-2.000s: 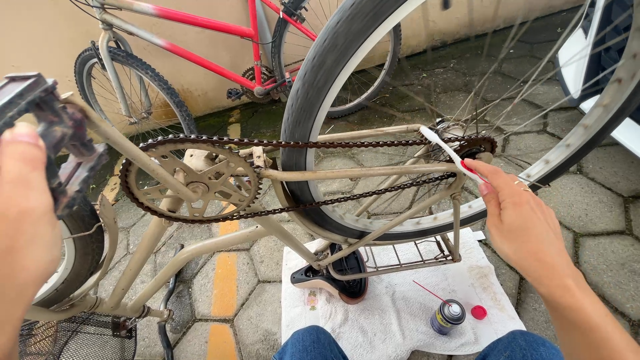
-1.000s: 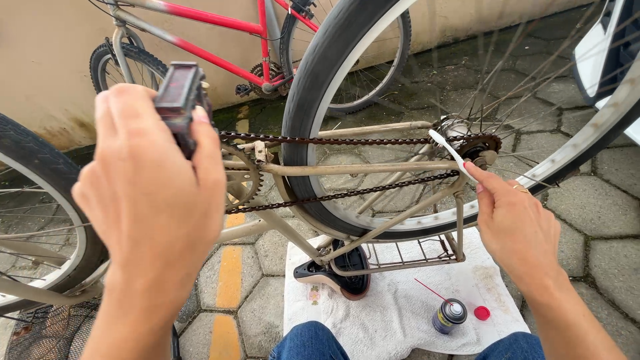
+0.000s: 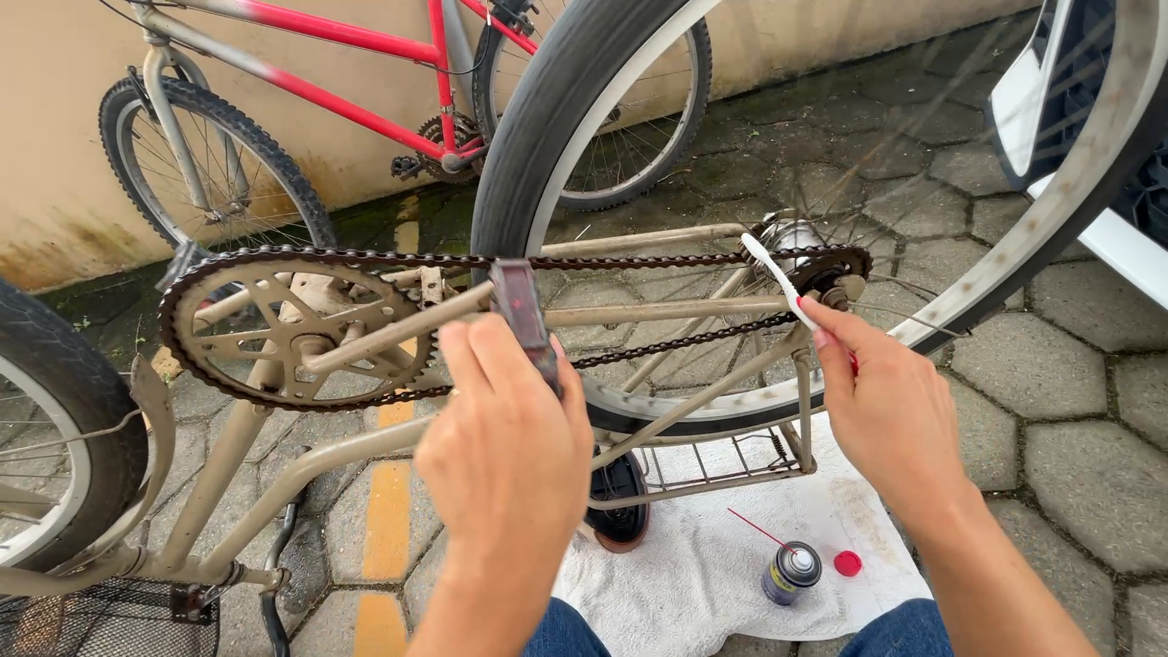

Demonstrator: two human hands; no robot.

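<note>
A beige bicycle stands upside down, its saddle (image 3: pixel 619 502) on a white towel (image 3: pixel 675 584). My left hand (image 3: pixel 516 447) grips the pedal (image 3: pixel 522 315) at the end of the crank arm (image 3: pixel 401 327), right of the chainring (image 3: pixel 219 342). My right hand (image 3: pixel 881 401) holds a white toothbrush (image 3: pixel 774 266), its head by the rear hub (image 3: pixel 794 239) and the upper run of the chain (image 3: pixel 639 263). The chain runs back to the rear sprocket (image 3: pixel 844 265). The spokes of the rear wheel (image 3: pixel 525 137) look blurred.
A spray can (image 3: pixel 790 573) with a red straw stands on the towel beside a red cap (image 3: pixel 848 563). A red and white bicycle (image 3: pixel 342 91) leans near the wall (image 3: pixel 55 182). The front wheel (image 3: pixel 73 438) is at left, and part of a white vehicle (image 3: pixel 1118 242) at right.
My left hand and the pedal have swung from the far left round to the right of the chainring. My right hand keeps the toothbrush near the rear sprocket.
</note>
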